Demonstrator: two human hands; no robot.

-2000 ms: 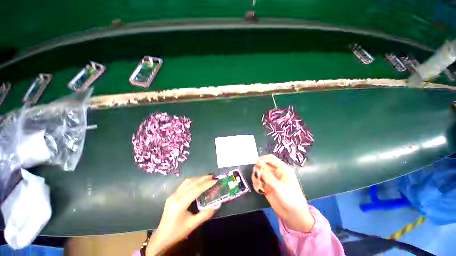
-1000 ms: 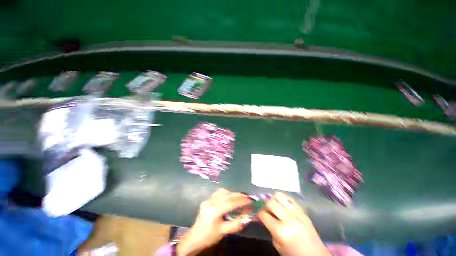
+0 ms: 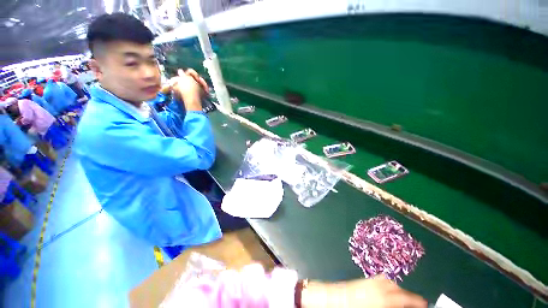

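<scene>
My left hand (image 3: 366,295) is at the bottom edge, partly cut off, with a pink sleeve and a dark wristband behind it. Its fingertips lie below the heap and left of the card; whether they hold anything is hidden. The round heap of small pink and dark side keys (image 3: 385,248) lies on the bench just beyond the hand. A corner of the white card (image 3: 446,301) shows at the bottom edge. My right hand and the housing seen earlier in my hands are not in view.
Phone housings (image 3: 387,172) stand spaced along the green belt beyond the pale edge strip (image 3: 414,212). Clear plastic bags (image 3: 306,174) and a white bag (image 3: 253,197) lie on the bench. A person in a blue smock (image 3: 141,162) is at left, near a cardboard box (image 3: 234,249).
The view has swung left and up, bringing the person and hall into sight. The right hand, the held housing and the right heap have left the picture.
</scene>
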